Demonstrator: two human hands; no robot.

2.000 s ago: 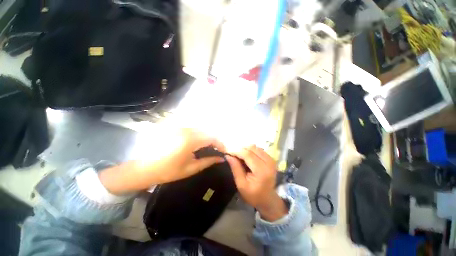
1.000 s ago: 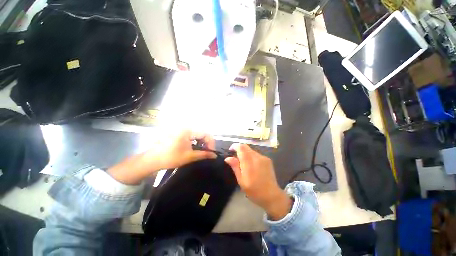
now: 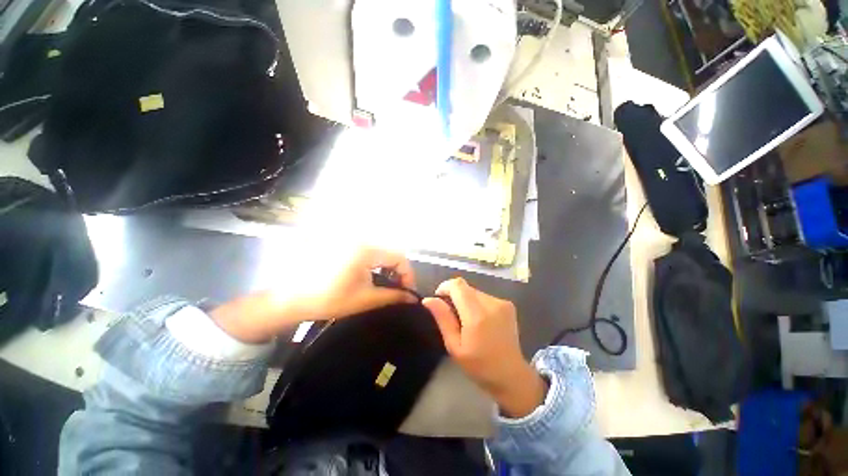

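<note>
A black rounded bag panel [image 3: 358, 372] with a small yellow tag hangs at the table's front edge, close to my body. My left hand [image 3: 349, 288] pinches its upper edge, with a small dark part showing between the fingers. My right hand [image 3: 479, 335] grips the same edge just to the right, thumb and fingers closed on it. A thin pale zipper line runs along the panel's left side. Glare whitens my left hand and hides detail there.
The white sewing machine head [image 3: 423, 65] with a blue hose [image 3: 443, 70] stands ahead. A yellow-edged plate [image 3: 507, 200] lies below it. Large black bag bodies [image 3: 177, 121] are at left. A black cord [image 3: 604, 279], black pouches [image 3: 693, 325] and a tablet [image 3: 744, 110] are at right.
The view has shifted, and the machine head and plate show more clearly than two seconds ago. Both hands keep hold of the panel's upper edge, with small finger shifts.
</note>
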